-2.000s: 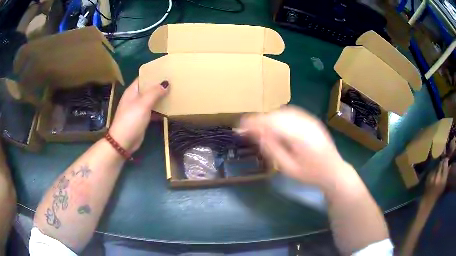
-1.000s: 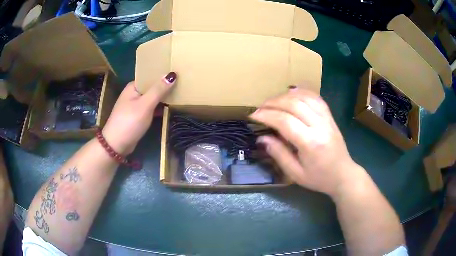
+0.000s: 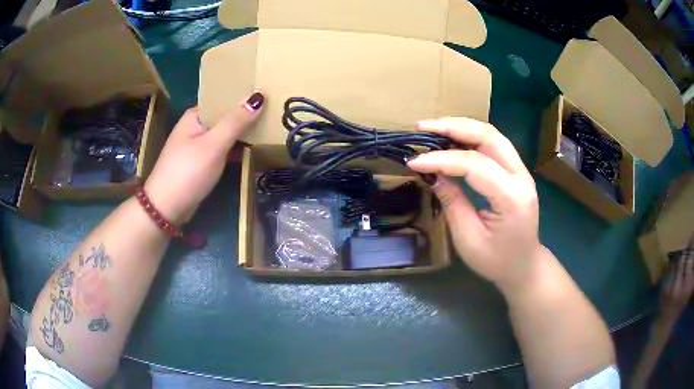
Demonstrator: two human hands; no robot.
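Observation:
An open brown carton (image 3: 346, 271) stands in front of me, its lid (image 3: 350, 83) raised at the back. My left hand (image 3: 205, 156) grips the lid's left side, thumb on the inner face. My right hand (image 3: 483, 186) holds a tied black cable bundle (image 3: 358, 140) by its right end, above the back of the box and in front of the lid. In the box, a clear bagged item (image 3: 304, 237) lies front left and a dark power adapter (image 3: 380, 249) with plug pins front right. More black cable (image 3: 319, 184) lies behind them.
Open cartons with cables stand at the left (image 3: 95, 190) and right (image 3: 593, 182). Another carton (image 3: 670, 220) is at the far right, by a person's hand (image 3: 679, 277). A black unit (image 3: 548, 17) and a white cable (image 3: 171, 14) are at the back of the green tabletop (image 3: 304, 327).
My right hand has lifted a black cable bundle up out of the box, uncovering more cable and the adapter. My left hand still holds the lid.

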